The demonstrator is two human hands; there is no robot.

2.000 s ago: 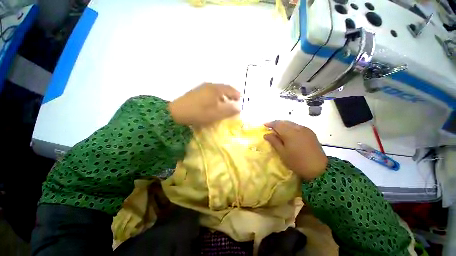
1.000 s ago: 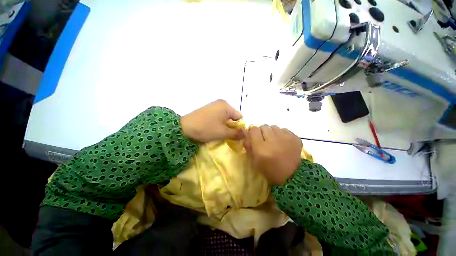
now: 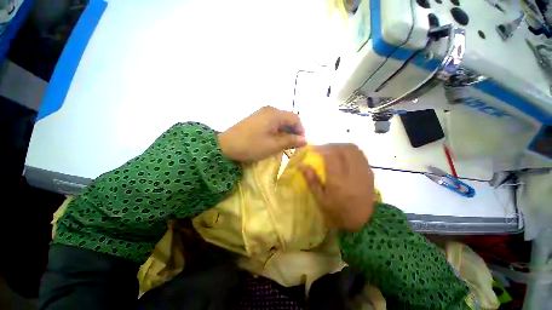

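A soft yellow garment piece (image 3: pixel 260 218) hangs from my hands over the table's front edge and onto my lap. My left hand (image 3: pixel 263 134) pinches its upper edge between thumb and fingers. My right hand (image 3: pixel 345 181), slightly blurred, grips a bunched bright yellow fold just right of and below my left hand. The cloth lies in front of the sewing machine (image 3: pixel 387 54), away from the presser foot (image 3: pixel 363 108), which is partly lost in the lamp glare. My fingers hide part of the cloth's top edge.
A black flat phone-like rectangle (image 3: pixel 422 128) lies on the machine bed. Blue-handled snips (image 3: pixel 453 183) and a thin red stick (image 3: pixel 450 160) lie to its lower right. Blue tape (image 3: pixel 71 57) marks the table's left edge. More pale cloth (image 3: pixel 472 269) hangs at the lower right.
My hands came together from either side of the cloth's top edge. In the last second my right hand moved slightly right and down, with a fold of cloth lifted in it.
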